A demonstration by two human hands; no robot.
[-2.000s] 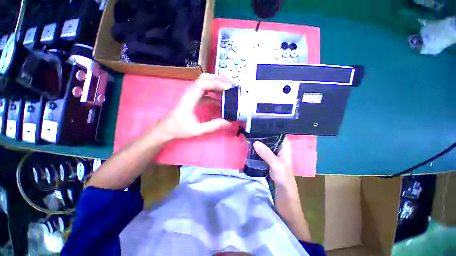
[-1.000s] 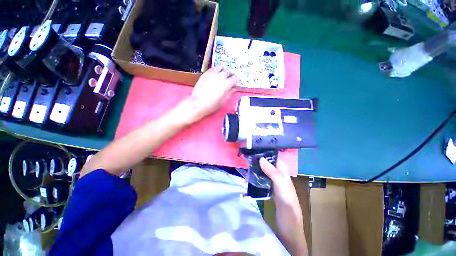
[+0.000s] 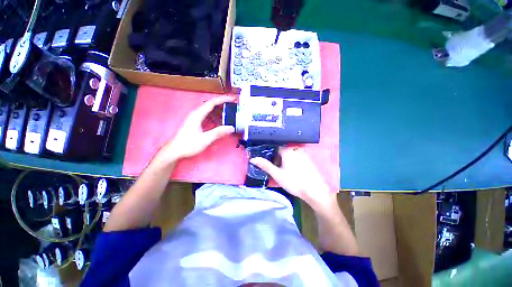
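A black and silver movie camera (image 3: 292, 130) lies level over the pink-red mat (image 3: 160, 126), lens to the left. Its plastic-wrapped pistol grip (image 3: 259, 172) points towards me. My left hand (image 3: 193, 134) has its thumb and fingers around the black lens end (image 3: 229, 116). My right hand (image 3: 297, 171) holds the grip, thumb on top; its other fingers are partly hidden. Just beyond the camera is the white parts tray (image 3: 255, 33) with silver and black round fittings. Whether a fitting is between my left fingers cannot be seen.
An open cardboard box (image 3: 168, 80) of black pieces stands left of the tray. Part-built cameras (image 3: 78, 123) line the left. A dark hanging tool (image 3: 285, 14) comes down over the tray. A black cable (image 3: 469, 165) crosses the bench at right. Cartons (image 3: 412, 235) stand below.
My left hand has moved from the tray back to the lens end. The camera and my right hand have shifted left and away from me, closer to the tray.
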